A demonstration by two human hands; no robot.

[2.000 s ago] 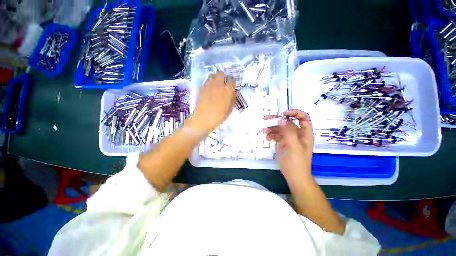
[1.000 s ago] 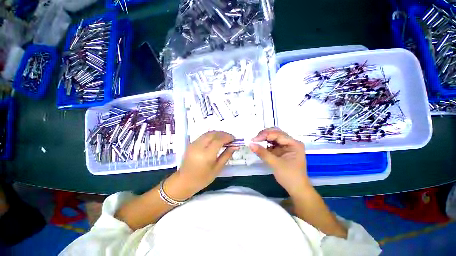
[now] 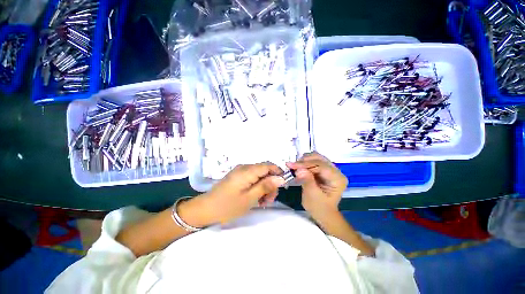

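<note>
My left hand point(image 3: 250, 186) and my right hand point(image 3: 319, 181) meet at the near edge of the centre tray point(image 3: 198, 185). Between their fingertips they hold a short silver metal tube point(image 3: 288, 175) with a dark part at its right end; fingers hide the rest. The centre tray holds silver tubes point(image 3: 221, 95) in its far half and small white pieces nearer. The right tray point(image 3: 476, 103) holds a heap of stems with black collars point(image 3: 397, 109). The left tray point(image 3: 78, 172) holds rows of silver and red-brown assembled pieces point(image 3: 124, 138).
A clear plastic bag point(image 3: 242, 17) of tubes lies behind the centre tray. Blue bins of silver pieces stand at far left point(image 3: 94, 69) and far right point(image 3: 489, 74). A blue tray point(image 3: 391, 174) lies under the right tray. Red stools point(image 3: 443, 224) are below the bench.
My left hand moved from the far part of the centre tray to its near edge and met my right hand. The tube is now tilted between the fingertips. The view has shifted.
</note>
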